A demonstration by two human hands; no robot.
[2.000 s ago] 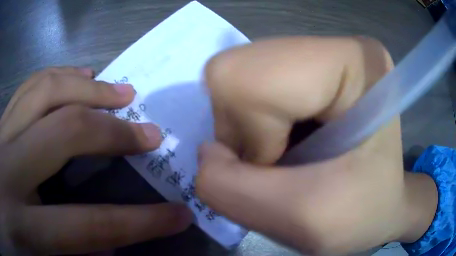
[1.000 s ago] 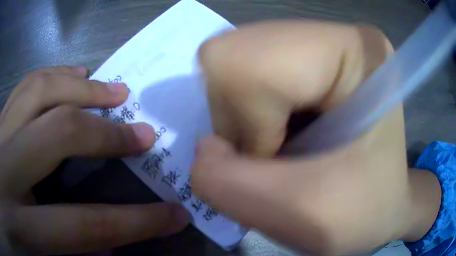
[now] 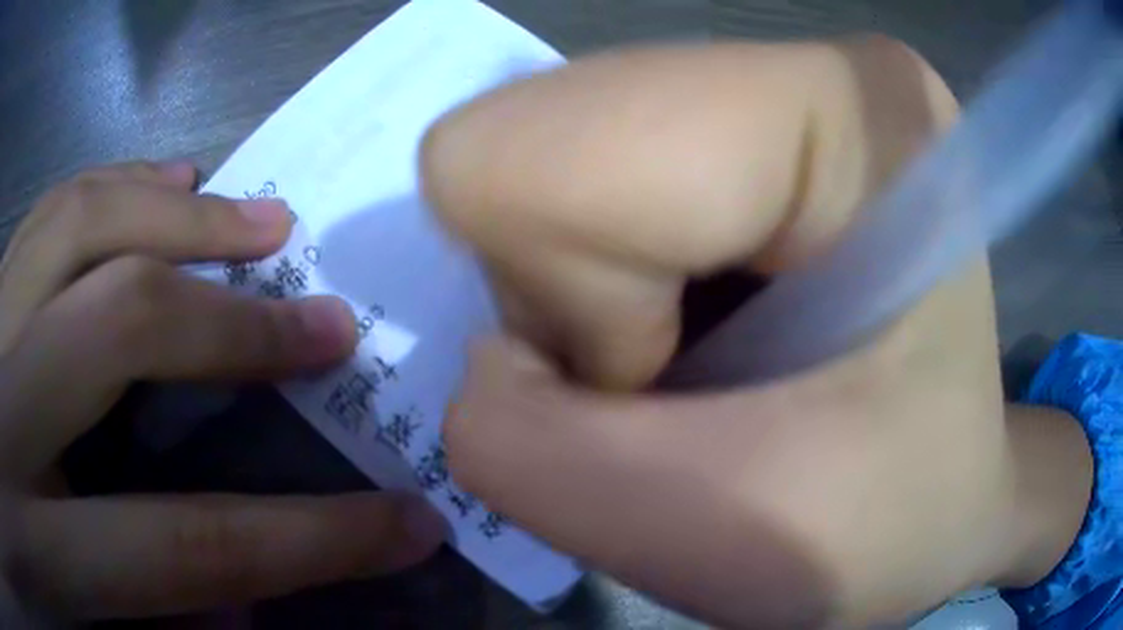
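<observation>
A small white note paper [image 3: 406, 135] lies tilted on the desk, with lines of dark handwriting along its lower left side. My left hand [image 3: 160, 357] lies at the left with fingers apart, its fingertips pressing on the paper's left edge. My right hand [image 3: 727, 332] is closed around a translucent whitish pen [image 3: 862, 265] and rests over the paper's right part. The pen's barrel slants up to the top right and is blurred. Its writing tip is hidden behind my right hand.
The grey-brown wood-grain desk top [image 3: 271, 49] surrounds the paper, with a light reflection at the upper left. A bright blue elastic cuff [image 3: 1069, 492] shows at my right wrist. A pale object [image 3: 979, 612], too cut off to name, shows at the bottom right edge.
The paper has shifted a little left in view, and my left fingers have shifted with it. My right hand has also moved slightly left and up, still holding the pen.
</observation>
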